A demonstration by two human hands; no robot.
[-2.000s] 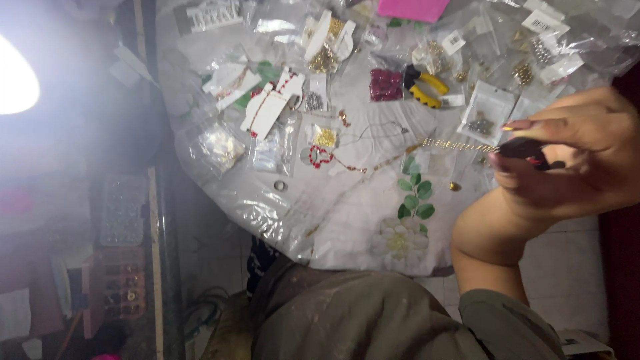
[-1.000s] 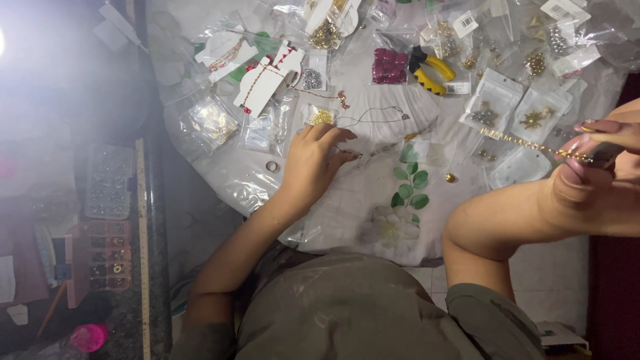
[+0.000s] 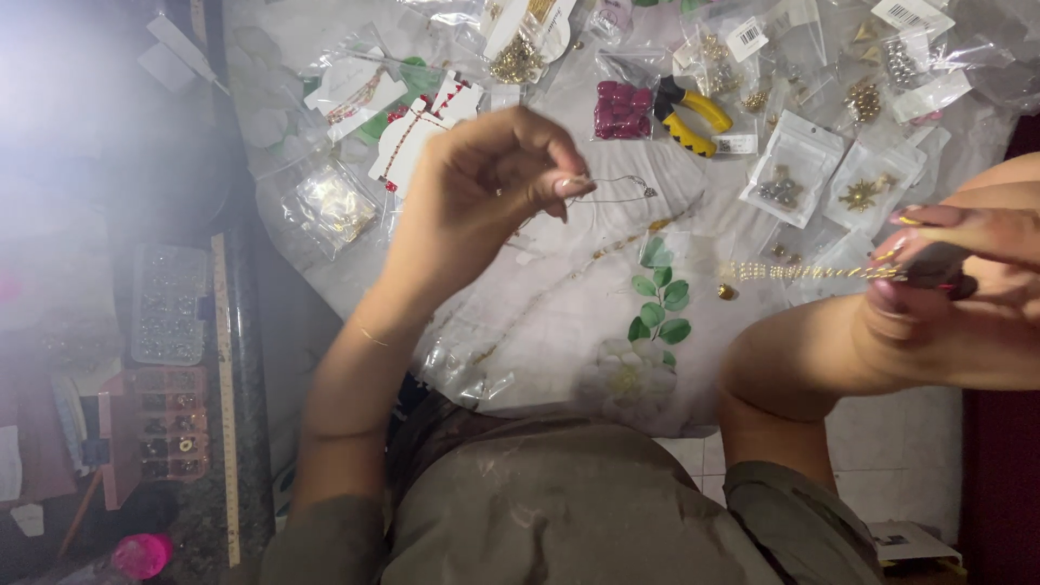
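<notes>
My left hand (image 3: pixel 504 183) is raised over the middle of the plastic-covered tabletop, fingertips pinched around something thin, perhaps a fine chain; blur hides what it is. Just right of those fingertips a thin silver chain (image 3: pixel 626 180) shows. At the right, my right hand (image 3: pixel 910 260) grips a dark object (image 3: pixel 934 264), partly hidden by the fingers, from which a gold chain (image 3: pixel 804 272) extends leftward. Below the chain's end a small gold bead (image 3: pixel 725 291) lies on the table. Carded red-beaded jewelry (image 3: pixel 406 146) is behind my left wrist.
Yellow-and-black pliers (image 3: pixel 695 118) lie by a bag of dark red beads (image 3: pixel 623 107). Bags of metal findings (image 3: pixel 792 171) spread across the back and right. At left are a clear compartment box (image 3: pixel 171 305), a pink compartment box (image 3: pixel 172 422) and a long ruler (image 3: pixel 225 406).
My left hand, out of view two seconds ago, came in over the table and is now higher, its fingertips drawn together. The red-beaded piece on the table is now largely hidden. My right hand keeps its hold.
</notes>
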